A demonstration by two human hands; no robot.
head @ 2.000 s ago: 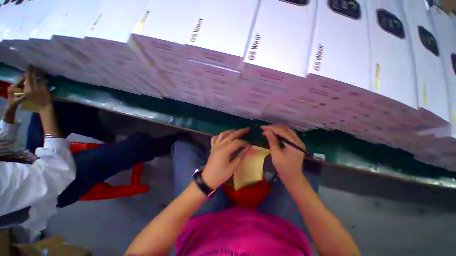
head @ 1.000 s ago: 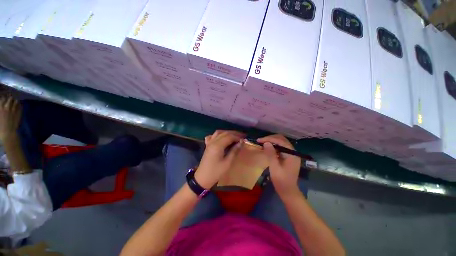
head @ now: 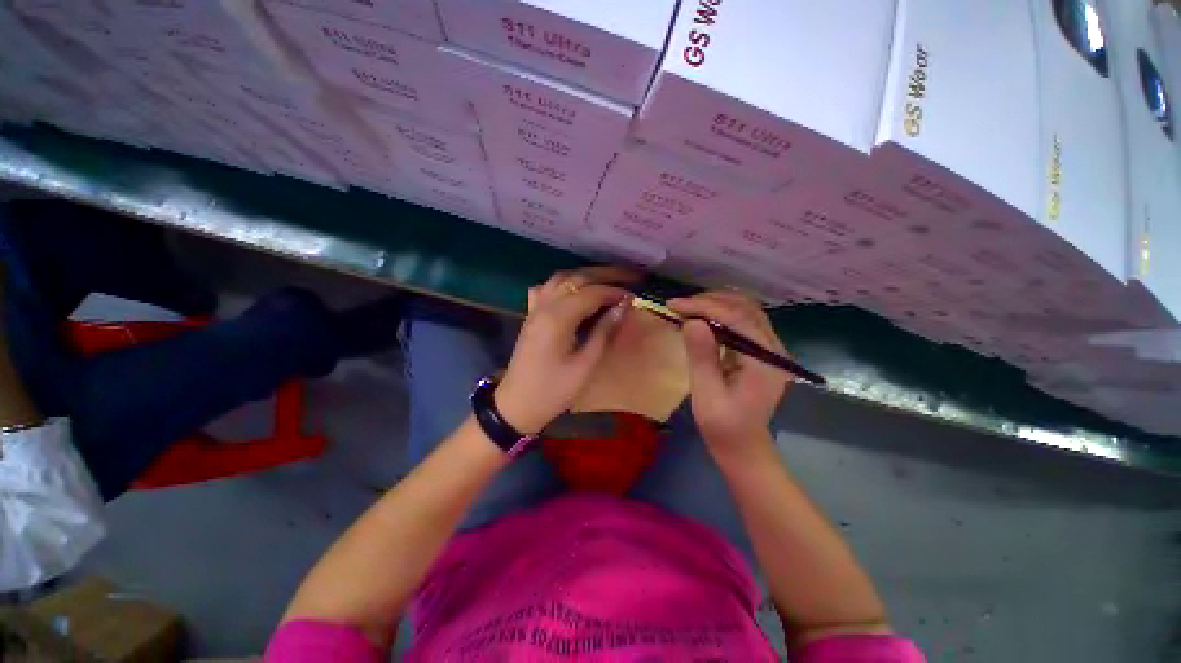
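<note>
A yellow-tan sheet (head: 637, 369) hangs between my two hands, over my lap and close to the belt edge. My left hand (head: 566, 339) holds the sheet's upper left side with fingers pinched near its top edge. My right hand (head: 736, 369) grips a thin dark stick-like tool (head: 767, 356) that points down to the right; its other end is at the sheet's top edge, near my left fingertips. A small pale yellow strip shows there between the hands. Whether the right fingers also touch the sheet is hard to tell.
White smartwatch boxes (head: 777, 78) stand stacked in rows on the green belt (head: 427, 253), just beyond my hands. The belt's metal edge (head: 324, 246) runs across. At left are a seated person's leg and white sleeve, a red stool (head: 246, 447) and a brown carton (head: 110, 622).
The view has tilted down and closer, so the boxes' end faces show larger. The hands have come together at the sheet's top edge. The neighbour's hands have left view.
</note>
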